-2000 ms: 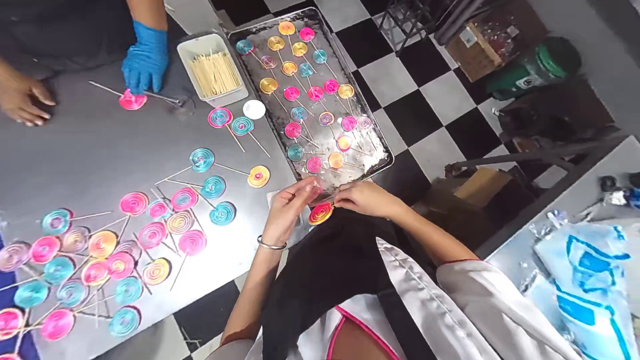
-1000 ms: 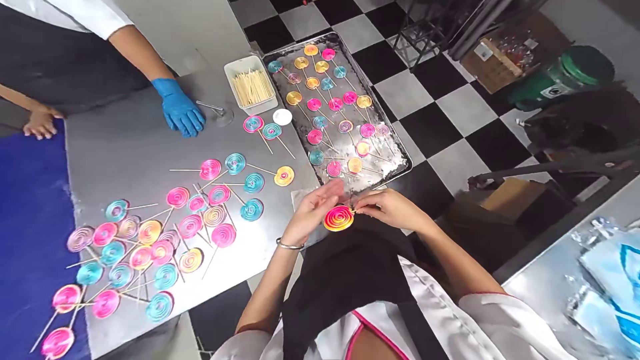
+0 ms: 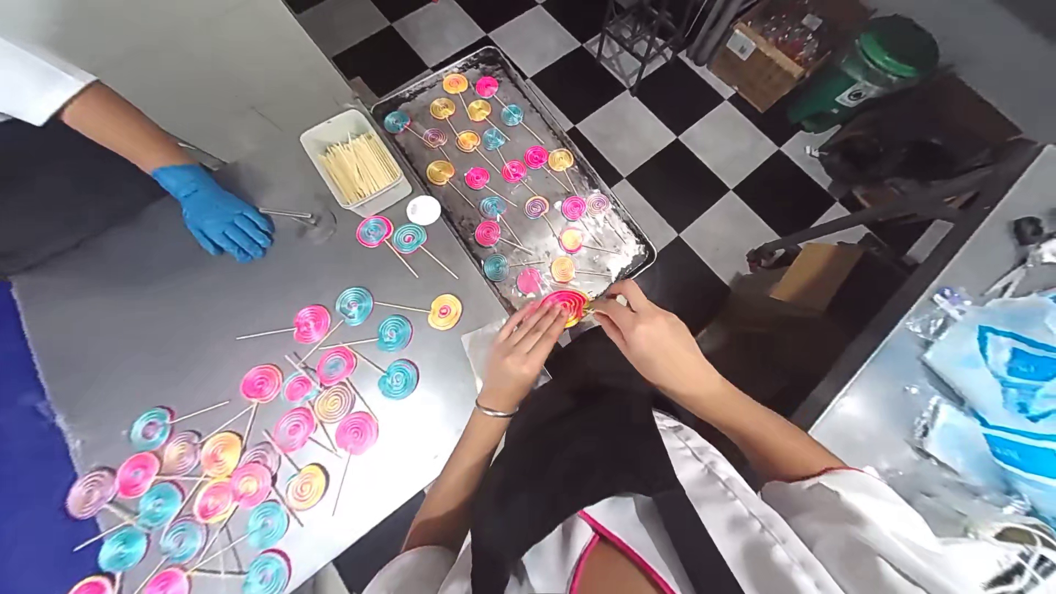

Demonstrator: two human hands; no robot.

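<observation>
A pink and yellow spiral lollipop (image 3: pixel 568 305) is held at the near end of a metal baking tray (image 3: pixel 646 262). My left hand (image 3: pixel 521 351) lies with its fingers over the left part of the candy disc. My right hand (image 3: pixel 648 330) pinches at the disc's right edge, where the stick is hidden by the fingers. Rows of pink, yellow, teal and purple spiral lollipops on sticks lie on the tray, which has white powder at its near end. Many more lollipops (image 3: pixel 261 384) are spread over the metal table (image 3: pixel 165 322) to the left.
A white plastic container (image 3: pixel 381 198) of wooden sticks (image 3: pixel 359 167) and a white round lid (image 3: pixel 423 209) stand left of the tray. A co-worker's blue-gloved hand (image 3: pixel 223 216) rests on the table. Right are a green bin (image 3: pixel 862 74), a cardboard box (image 3: pixel 755 66) and plastic bags (image 3: pixel 1006 371).
My left hand has moved onto the face of the lollipop, which showed uncovered one second ago. The co-worker's gloved hand, earlier by a lollipop, now rests on the table.
</observation>
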